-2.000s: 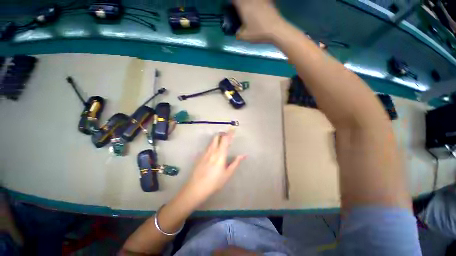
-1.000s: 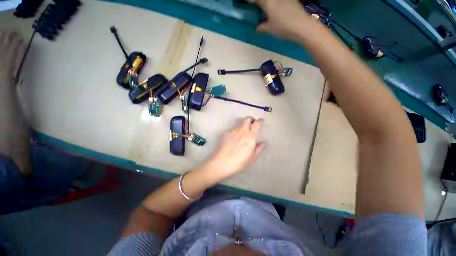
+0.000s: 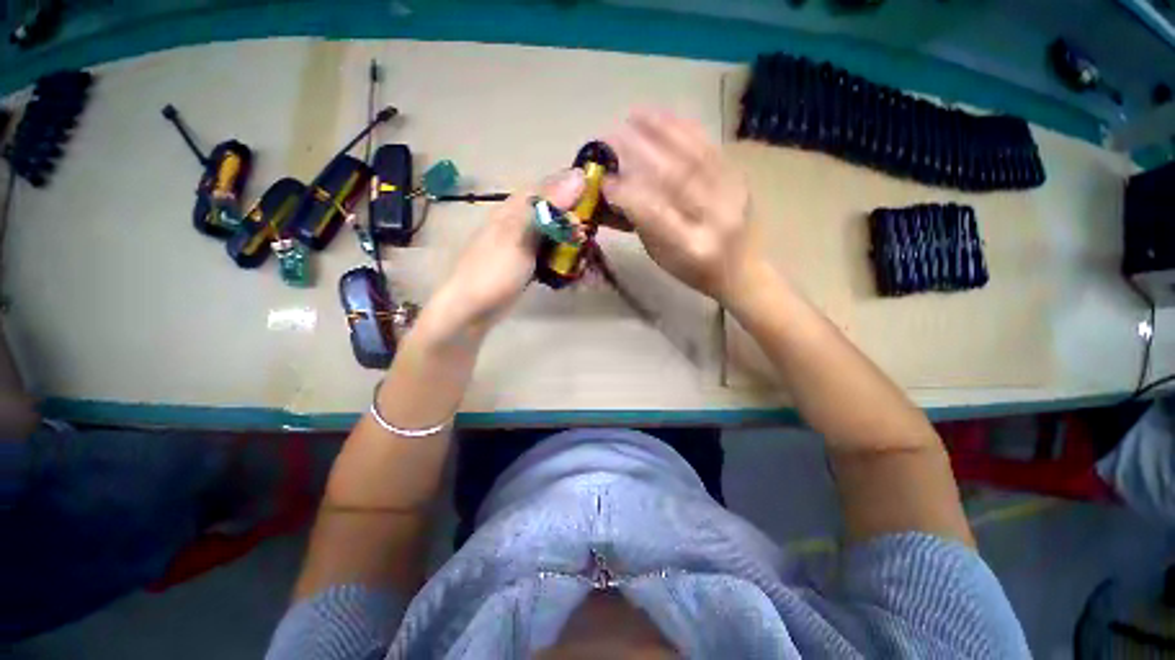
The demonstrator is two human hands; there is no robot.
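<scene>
A black lower case (image 3: 562,270) with a yellow-orange strip inside is held upright, a little tilted, between my hands over the cardboard. A green circuit board (image 3: 555,222) hangs at its left side. My left hand (image 3: 492,261) grips the case from the left. My right hand (image 3: 683,200) is at its upper right, fingers at the top end; blur and overlap hide their exact grip. A blurred cable (image 3: 660,320) trails down to the right. Several unfinished units (image 3: 335,200) with green boards and cables lie left of my left hand, one (image 3: 369,317) lower beside my forearm.
A long row of black stacked covers (image 3: 889,126) lies at the back right, with a shorter block (image 3: 928,249) in front. More black parts (image 3: 50,126) lie at the far left. A green-edged shelf (image 3: 619,26) runs behind. A person's arm (image 3: 16,400) shows at the left edge.
My right hand has come back from the shelf to the middle. My left hand has risen to meet it, and both are now at a case. The lone unit at the upper middle no longer shows on the cardboard.
</scene>
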